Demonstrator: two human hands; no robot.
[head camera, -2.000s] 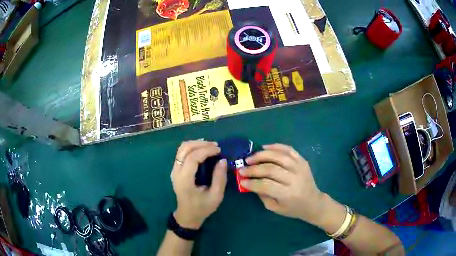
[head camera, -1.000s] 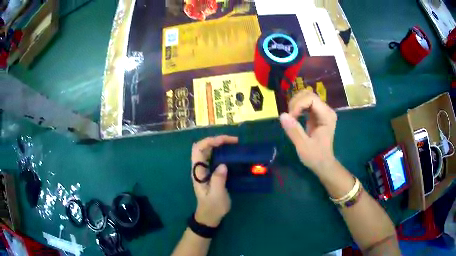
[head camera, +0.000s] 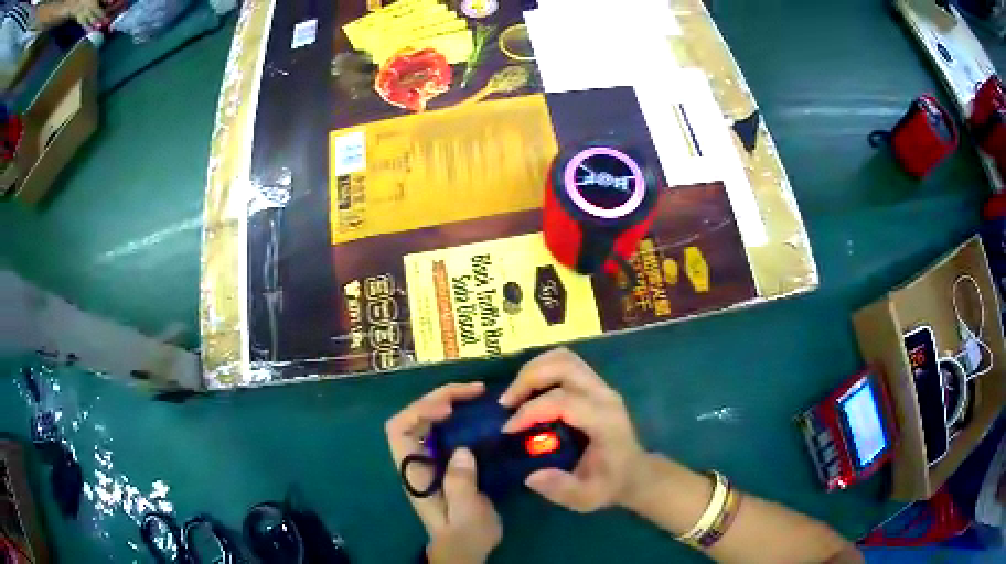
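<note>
A dark blue speaker is held between both hands below the cardboard mat. A small red piece glows orange-red on its side, near the right end. My left hand grips the left end, with a thin black strap loop beside the fingers. My right hand holds the right end, fingers over the top and thumb in front. A red speaker stands on the mat with its end cap up and its light ring lit pink-white.
Printed cardboard mat ahead. Red tester with lit screen and open carton with phone and white cable at right. Another red speaker at upper right. Black rings at lower left. Pale metal post at left. Another person's hand at top left.
My right hand has come back from near the mat and now holds the speaker's right end. The red speaker's ring has turned from light blue to pink-white. The view has shifted.
</note>
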